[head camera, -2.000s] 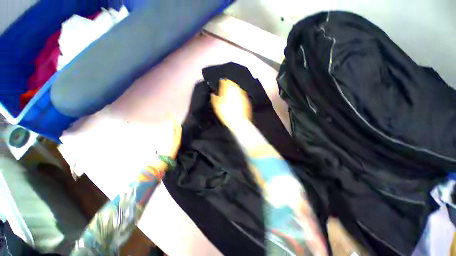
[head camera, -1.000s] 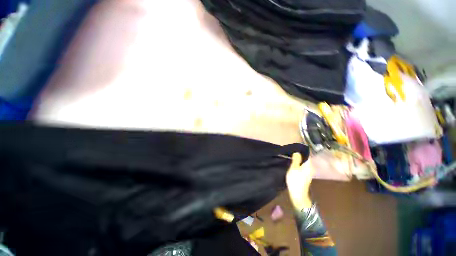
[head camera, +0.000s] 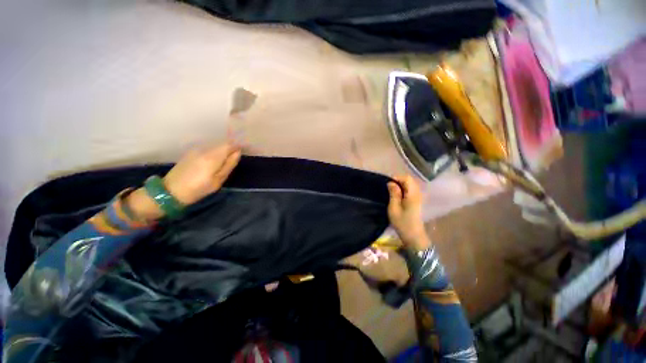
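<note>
A black garment (head camera: 283, 241) lies along the near edge of the pale table and hangs over it, its shiny lining facing up. A matte hem band (head camera: 304, 174) with a thin grey seam line runs along its far border. My left hand (head camera: 202, 174) holds the band near its middle between thumb and fingers. My right hand (head camera: 405, 207) grips the garment's right end at the corner. The steam iron (head camera: 428, 124), with its yellow-orange handle, stands on the table just beyond my right hand, touched by neither hand.
A pile of black garments (head camera: 418, 23) lies at the table's far side. A pink pad with a brown scorch mark (head camera: 528, 99) is at the right end. The pale hose (head camera: 595, 225) runs from the iron to the right. Scraps lie on the brown floor (head camera: 368, 305).
The garment was turned and drawn to the near edge, lining now showing. My left hand has come into view on the band. My right hand still holds the end, and the iron appears closer.
</note>
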